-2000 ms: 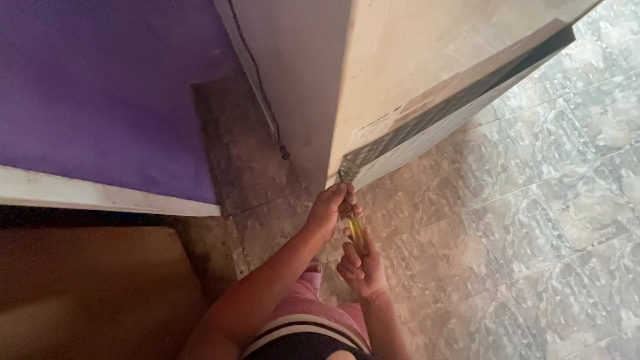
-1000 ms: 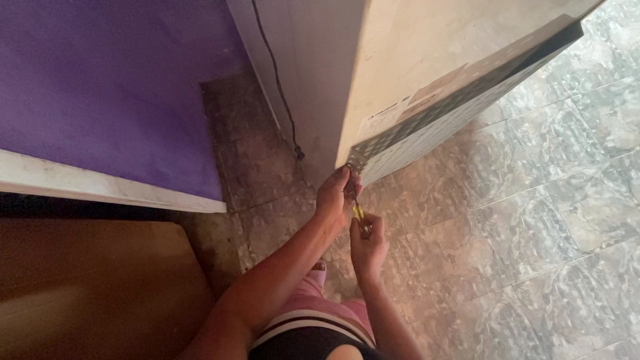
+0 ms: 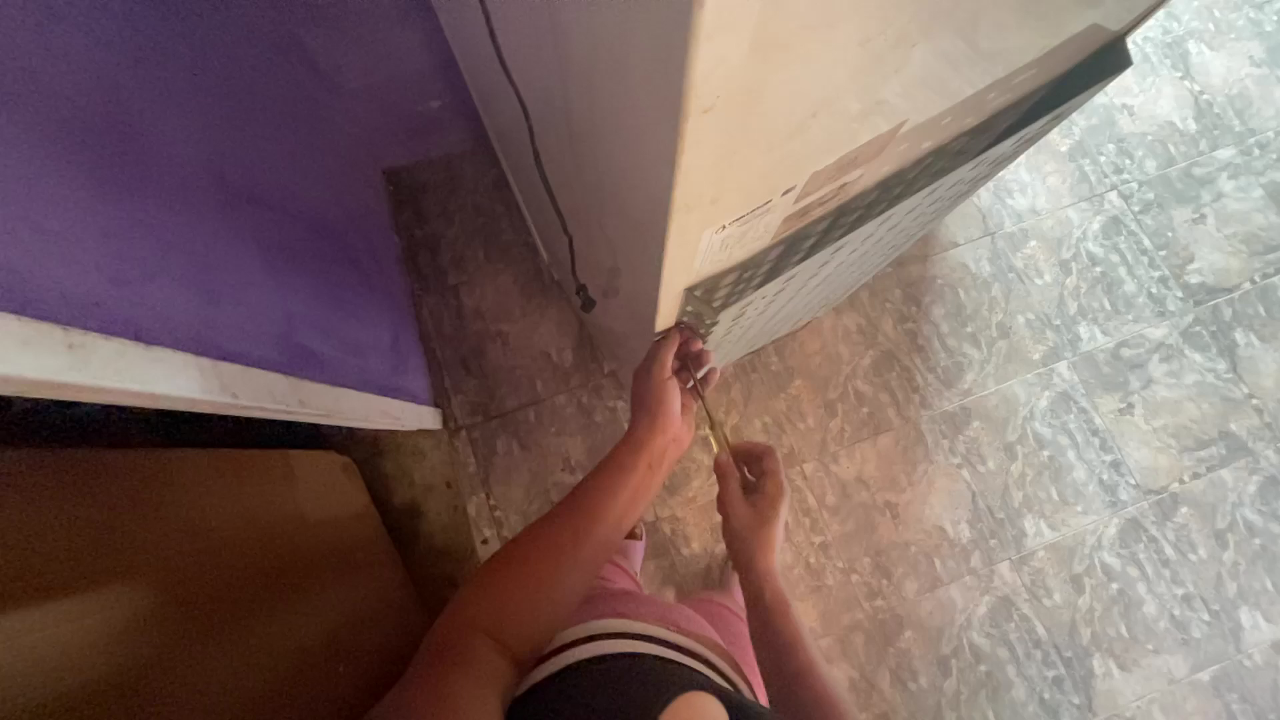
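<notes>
A white metal appliance cabinet (image 3: 780, 110) stands in front of me, with a perforated metal panel (image 3: 840, 270) along its lower back. My left hand (image 3: 668, 392) is at the cabinet's near corner, its fingers around the shaft end of a screwdriver and close to the panel's edge. The yellowish handle of the screwdriver (image 3: 716, 430) is in my right hand (image 3: 752, 495), below and to the right of the left. The shaft slants up toward the corner; its tip is hidden by my left fingers.
A black power cord (image 3: 535, 160) hangs down the cabinet's side, its plug near the bottom. To the left stand a purple wall (image 3: 220, 180) with a white edge (image 3: 200, 375) and a brown wooden surface (image 3: 190, 580). Marbled tiles (image 3: 1050, 450) cover the floor.
My right hand has shifted on the screwdriver's handle, from fingers spread apart to a closer grip at its lower end. My left hand stays at the cabinet's corner.
</notes>
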